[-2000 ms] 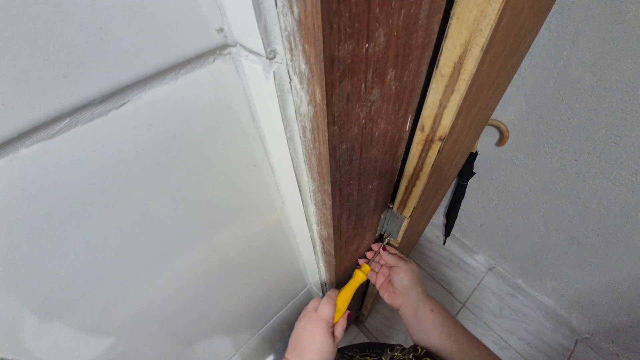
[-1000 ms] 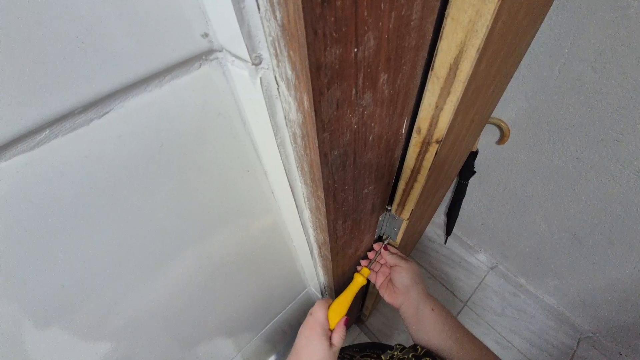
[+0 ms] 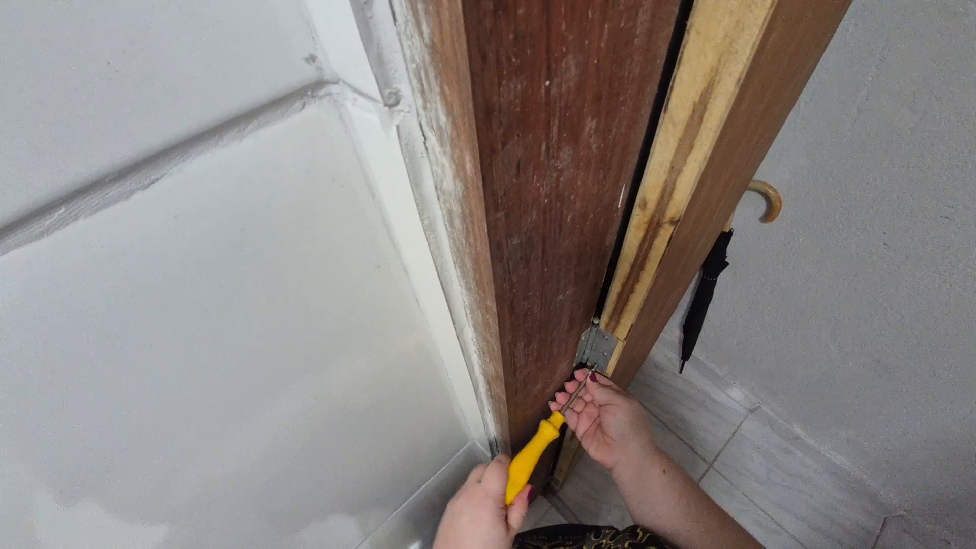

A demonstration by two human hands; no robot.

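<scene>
My left hand [image 3: 482,505] is closed around the yellow handle of a screwdriver [image 3: 534,460] at the bottom centre. The metal shaft slants up and right to the lower end of a metal hinge [image 3: 598,347], set between the reddish-brown door frame [image 3: 568,191] and the edge of a wooden door [image 3: 686,160]. My right hand [image 3: 606,419] has its fingertips around the shaft near its tip, just below the hinge. Whether a screw sits at the tip is too small to tell.
A black umbrella [image 3: 705,297] with a curved wooden handle hangs beyond the door, beside a grey wall [image 3: 862,267]. A white wall [image 3: 229,305] stands at the left. Grey floor tiles [image 3: 770,457] lie below.
My left hand has shifted a little down along the screwdriver's handle since the earliest frame. My right hand stays by the hinge.
</scene>
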